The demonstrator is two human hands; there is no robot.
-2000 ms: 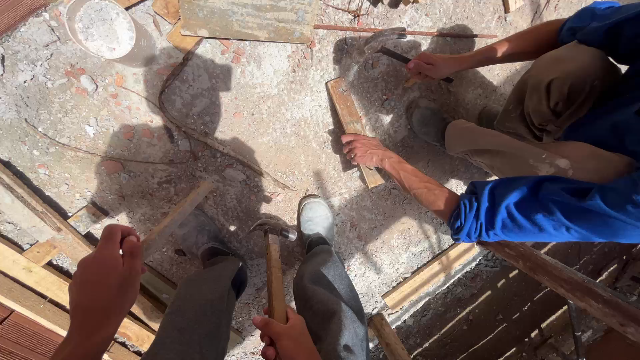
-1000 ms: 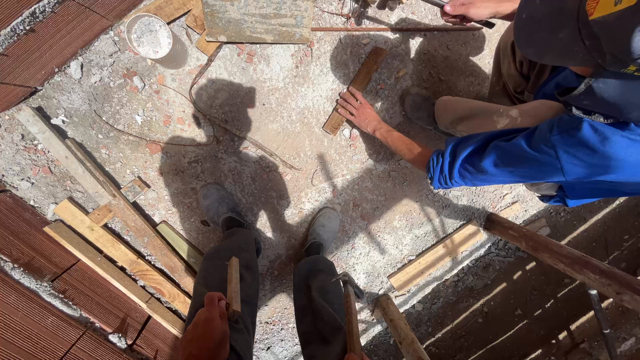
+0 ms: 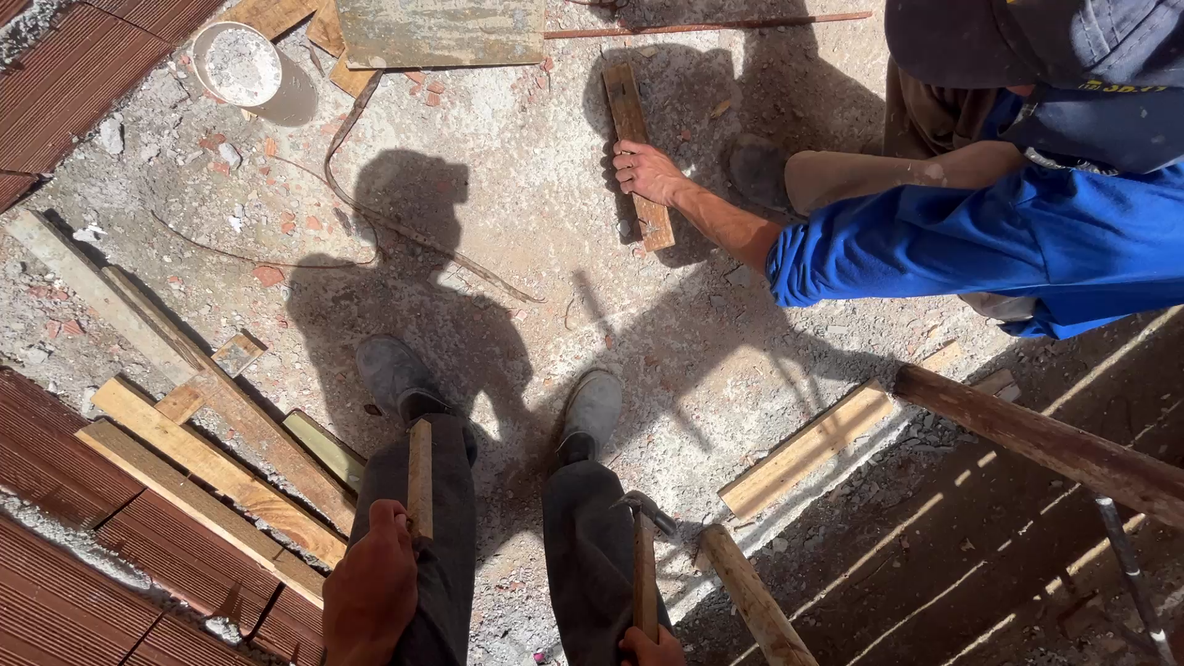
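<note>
My left hand (image 3: 372, 578) is closed around a short wooden strip (image 3: 421, 476), which points away from me over my left trouser leg. At the lower edge of the view my right hand (image 3: 652, 647) grips the wooden handle of a claw hammer (image 3: 645, 555); the metal head is up, beside my right knee. Part of the right hand is cut off by the frame. On the right, a co-worker in a blue long-sleeved top and dark cap holds a short wooden board (image 3: 638, 153) with one hand; the co-worker's other hand is hidden.
Wooden planks (image 3: 222, 462) lie at lower left beside ribbed clay blocks (image 3: 176, 555). A bucket (image 3: 239, 67) stands at upper left near a weathered panel (image 3: 444, 32). Round wooden poles (image 3: 1036, 439) and a loose plank (image 3: 805, 449) lie at right by a dark recess.
Both my hands are lower in the view than two seconds ago, still holding the wooden strip and hammer. The co-worker's other hand, seen earlier with a dark-handled tool, is out of sight.
</note>
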